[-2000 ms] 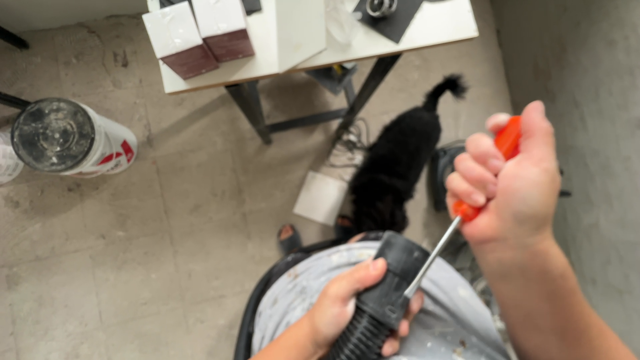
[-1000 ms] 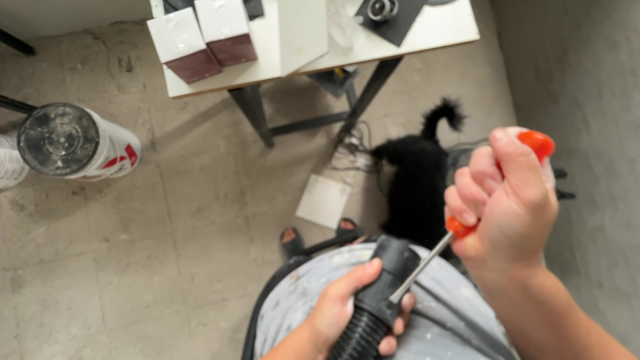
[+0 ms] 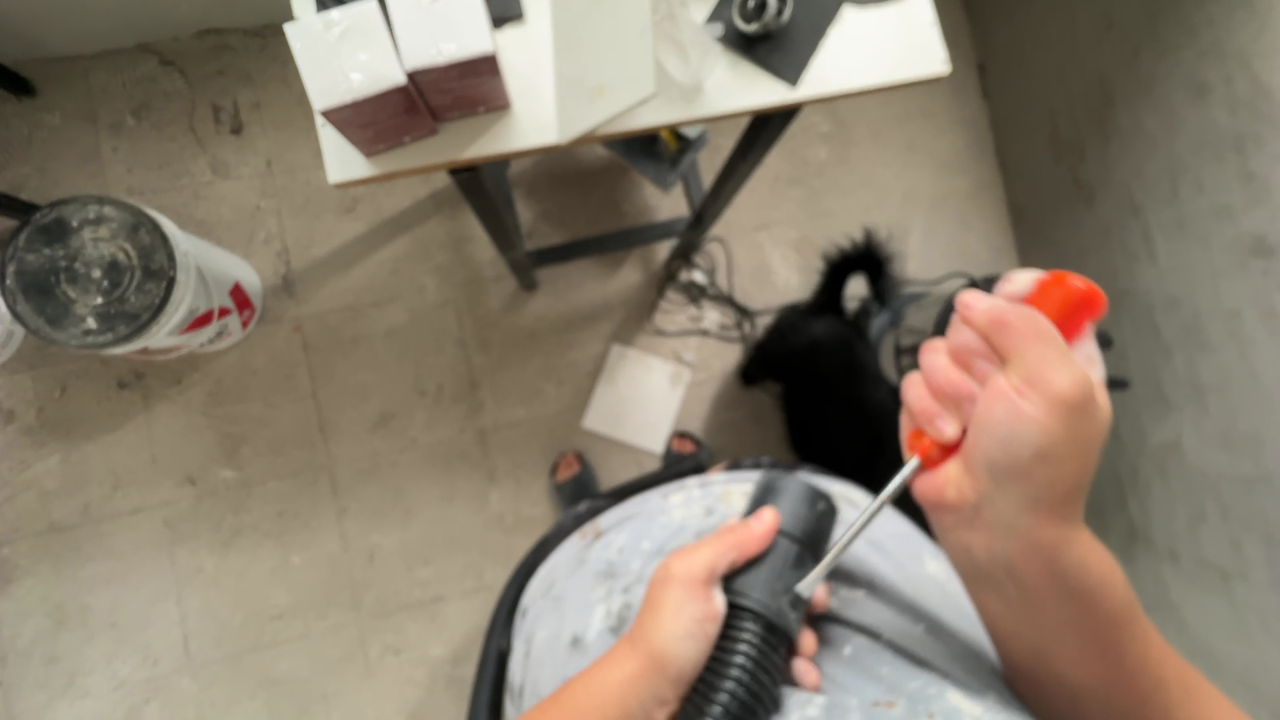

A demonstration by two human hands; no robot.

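Note:
My left hand (image 3: pixel 690 610) is wrapped around the black plastic cuff (image 3: pixel 785 545) of a corrugated hose (image 3: pixel 738 665), its thumb on top. In my right hand (image 3: pixel 1015 420) is a screwdriver with an orange handle (image 3: pixel 1068 303), gripped in a fist. The metal shaft (image 3: pixel 862 525) slants down to the left, and its flat tip meets the side of the cuff near the ribbed part. Whether the tip is under an edge I cannot tell. Both hands are above the grey, paint-spotted clothing (image 3: pixel 580 600) on my lap.
A black furry animal (image 3: pixel 835 390) stands on the floor beyond my right hand, near tangled cables (image 3: pixel 705 295). Ahead is a white-topped table (image 3: pixel 870 60) with boxes (image 3: pixel 380 120) on it. A lidded bucket (image 3: pixel 215 290) stands at left, a square tile (image 3: pixel 637 398) lies ahead of my feet, and a wall (image 3: pixel 1160 200) rises at right.
The black animal has turned and moved from beside the tile toward the right. My right hand has shifted with the screwdriver, whose tip stays at the cuff. My left hand still holds the cuff.

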